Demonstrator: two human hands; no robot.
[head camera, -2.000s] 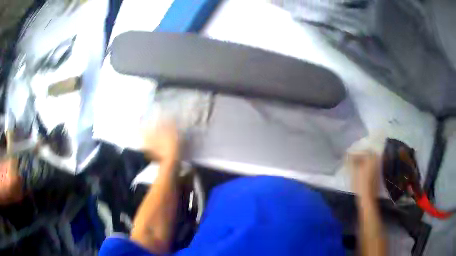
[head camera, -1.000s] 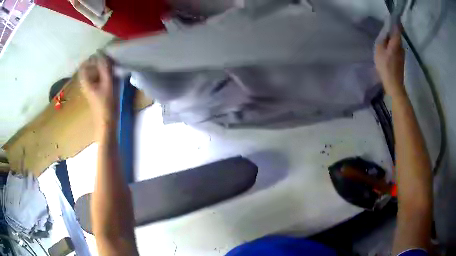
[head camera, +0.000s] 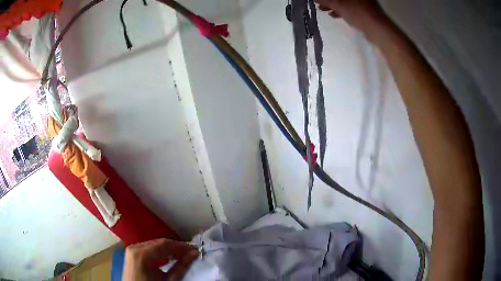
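A heap of grey garment pieces (head camera: 274, 253) lies at the bottom centre, cut off by the lower edge. My left hand (head camera: 156, 259) is at its left edge, with fingertips closed on the cloth. Long dark-grey cloth strips (head camera: 320, 93) hang down the wall at the top centre-right. My right hand (head camera: 351, 10) is raised beside their upper end and partly cut off by the top edge. Its fingers are bent, but whether they hold a strip cannot be told. The iron and the sleeve board are out of view.
A hose and cable bundle (head camera: 258, 85) with pink ties curves across the white wall (head camera: 132, 121). A red padded board (head camera: 123, 200) leans at the left, with knotted orange and white cloth (head camera: 82, 164) over it. Brown card (head camera: 99, 264) and a blue edge (head camera: 117, 264) show at lower left.
The view has swung up from the table to the wall. My right hand has let go of the grey pieces and risen to the hanging strips. The grey pieces now lie heaped below.
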